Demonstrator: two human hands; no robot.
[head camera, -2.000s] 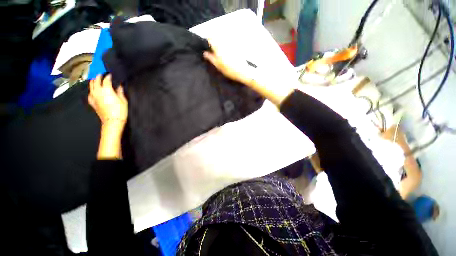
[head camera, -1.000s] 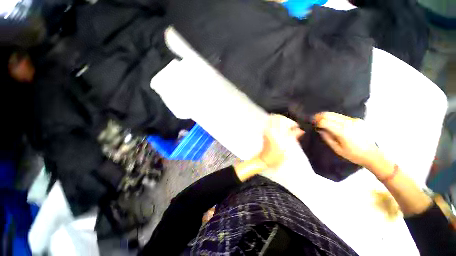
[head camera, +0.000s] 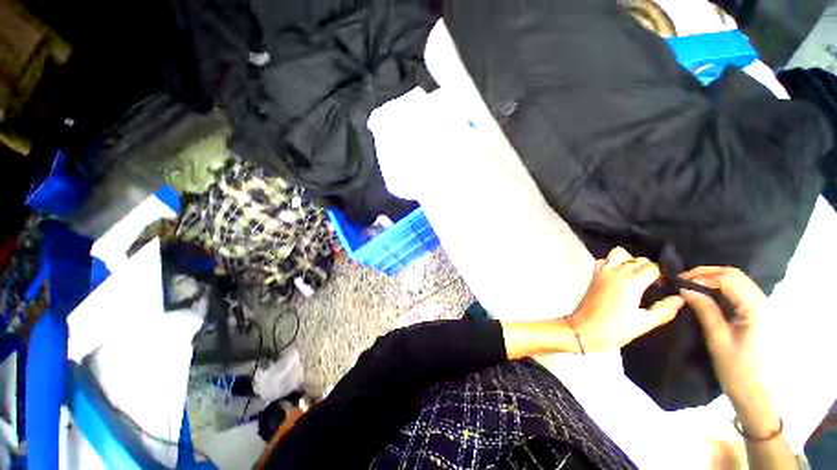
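Note:
The black garment (head camera: 642, 138) lies across the white padded board (head camera: 523, 211), its lower part reaching the near side. My left hand (head camera: 624, 298) pinches an edge of the black cloth between thumb and fingers. My right hand (head camera: 730, 317) pinches the same narrow, folded edge just to the right. The two hands are close together, and the edge is raised between them. The fingers hide part of the edge. No iron shows.
A blue strip (head camera: 711, 50) crosses a white shape at the far side. Left of the board are a black garment pile (head camera: 340, 83), a blue slatted crate (head camera: 395, 243), a checked cloth heap (head camera: 257, 220) and the speckled floor (head camera: 353, 307). White sheets and blue items stand at far left.
The view has swung left, showing more floor and piles. My hands have gone from lying spread on the garment to pinching its near edge together.

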